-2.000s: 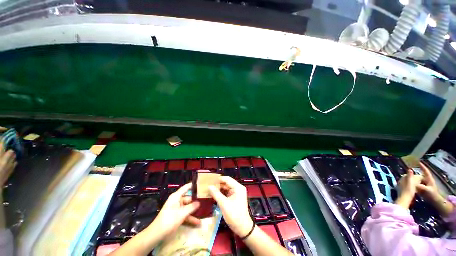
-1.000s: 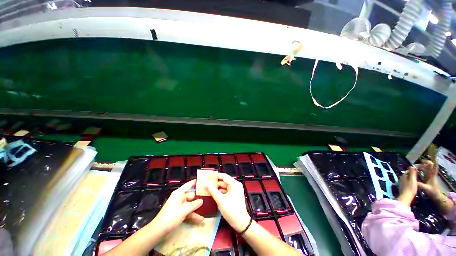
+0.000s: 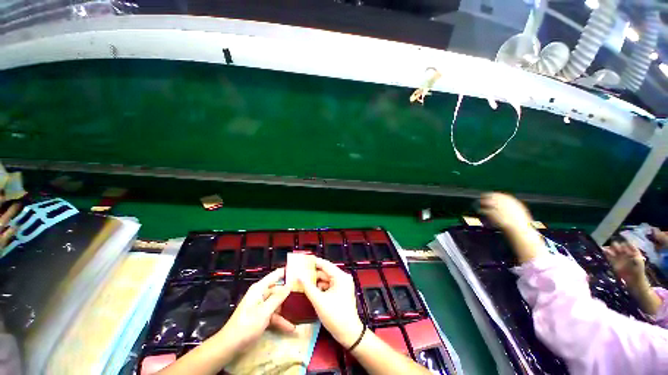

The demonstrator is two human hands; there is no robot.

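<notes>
My left hand [image 3: 258, 306] and my right hand [image 3: 333, 299] meet over the middle of the black blister tray [image 3: 176, 304]. My left hand holds a red housing [image 3: 298, 307] from the left side. A cream square pad [image 3: 299, 268] stands upright at the housing's upper end, with my right thumb and fingers pressed on it. Whether the pad touches the housing all along is hidden by my fingers. A cream backing sheet [image 3: 275, 351] lies on the tray under my hands.
Red-black housings [image 3: 373, 282] fill the tray's back and right cells. Stacked trays with paper layers stand left [image 3: 69, 249] and right [image 3: 476, 249]. A neighbour's pink sleeves [image 3: 564, 307] reach over the right stack. Small pieces [image 3: 212, 201] lie on the green belt. A white cord loop [image 3: 476, 162] hangs ahead.
My hands stay in place with the pad, fingers closer around it. The belt pieces have shifted left. The neighbour's one arm has reached out to the belt. The blue die-cut sheet at left has moved.
</notes>
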